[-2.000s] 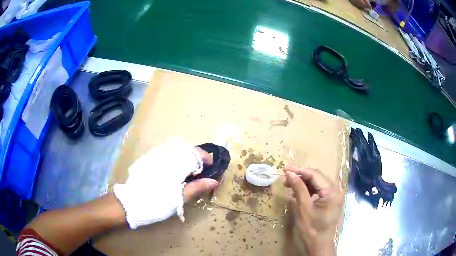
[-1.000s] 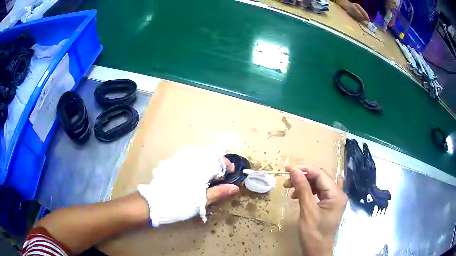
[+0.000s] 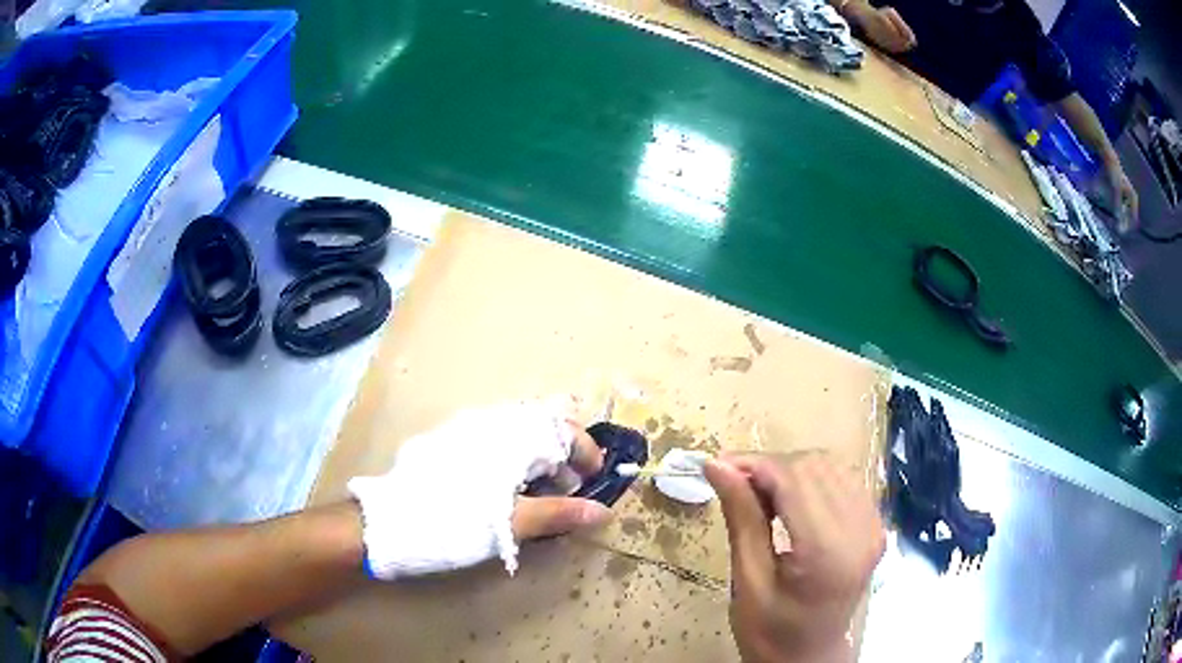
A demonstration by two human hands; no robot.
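Note:
My left hand (image 3: 473, 492), in a white knit glove with bare fingertips, grips a black oval ring (image 3: 618, 453) over the stained cardboard mat (image 3: 519, 279). My bare right hand (image 3: 801, 538) holds a thin cotton swab (image 3: 648, 470) between thumb and fingers. The swab's pale tip is at the ring's right side and seems to touch it. The small white glue cup (image 3: 683, 484) stands just right of the ring, partly behind the swab and my right fingertips.
Black rings (image 3: 332, 310) lie on the metal bench beside a blue tote (image 3: 266, 110) of black parts. Black strips (image 3: 931, 477) lie right of the mat. Beyond, a green belt (image 3: 519, 143) carries a joined ring and strip (image 3: 957, 288). A person sits opposite near grey-white parts (image 3: 784, 29).
The swab has gone from the cup to the ring in my left hand. The joined ring and strip has moved right and nearer along the belt. The opposite person shows more.

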